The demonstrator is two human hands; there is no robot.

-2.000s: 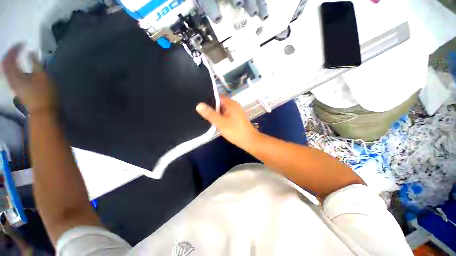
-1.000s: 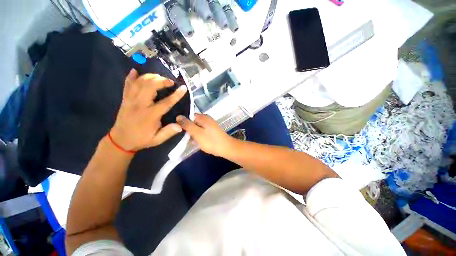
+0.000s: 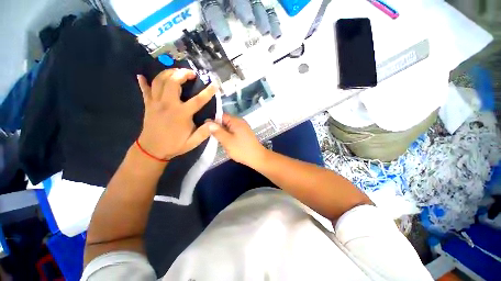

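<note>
A large black fabric panel [image 3: 99,110] lies on the white table left of and under the overlock machine [image 3: 159,19]. Its white edge [image 3: 199,170] runs from the presser foot area [image 3: 206,77] down to a corner near my lap. My left hand [image 3: 173,115] lies flat on the panel with fingers spread, fingertips close to the foot. My right hand [image 3: 236,137] pinches the white edge between thumb and fingers just below the foot, close to my left thumb. The needle itself is too small to make out.
A smartphone [image 3: 356,53] and a pink thin tool [image 3: 384,7] lie right of the machine. A measuring scale [image 3: 404,60] runs along the table front. An olive sack [image 3: 379,137] stands below, beside white and blue trimmings [image 3: 456,170]. Black cloth hangs at my lap [image 3: 170,233].
My left hand has come from the far left onto the panel beside the foot. My right hand stays at the white edge. The panel's left part now lies bunched further left.
</note>
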